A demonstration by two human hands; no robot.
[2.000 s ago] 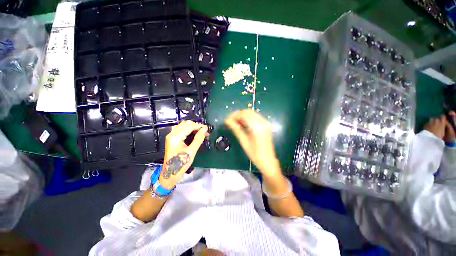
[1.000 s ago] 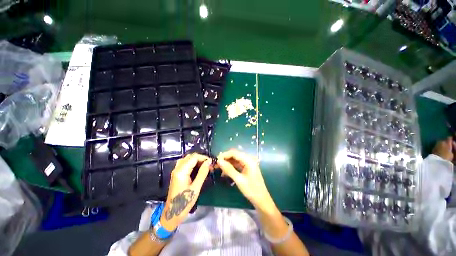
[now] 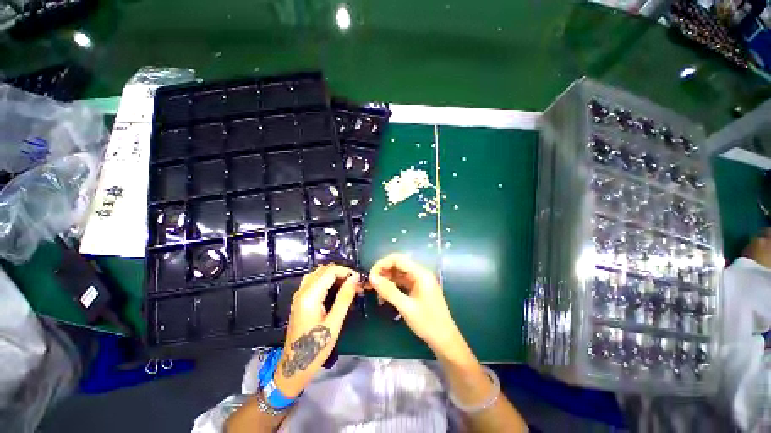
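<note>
My left hand (image 3: pixel 314 317) and my right hand (image 3: pixel 414 300) meet at the fingertips over the lower right edge of the black compartment tray (image 3: pixel 245 161). A small dark piece (image 3: pixel 364 282) is pinched between the fingertips of both hands; its details are too small to tell. Part of a dark round unit shows below my right fingers, mostly hidden. A few round black units (image 3: pixel 209 261) sit in the tray pockets. A pale heap of small white parts (image 3: pixel 407 184) lies on the green mat (image 3: pixel 494 220), with single ones scattered around.
A second black tray (image 3: pixel 362 127) lies partly under the first. A tall stack of clear blister trays (image 3: pixel 647 245) stands at the right. A document sheet (image 3: pixel 118 194), clear plastic bags (image 3: pixel 42 169) and a black box with a white label (image 3: pixel 87 292) are at the left. A person's sleeve (image 3: pixel 744 317) shows far right.
Since two seconds ago my right hand has come in to meet my left fingertips at the small dark piece. The view has tilted up, showing more of the green surface beyond.
</note>
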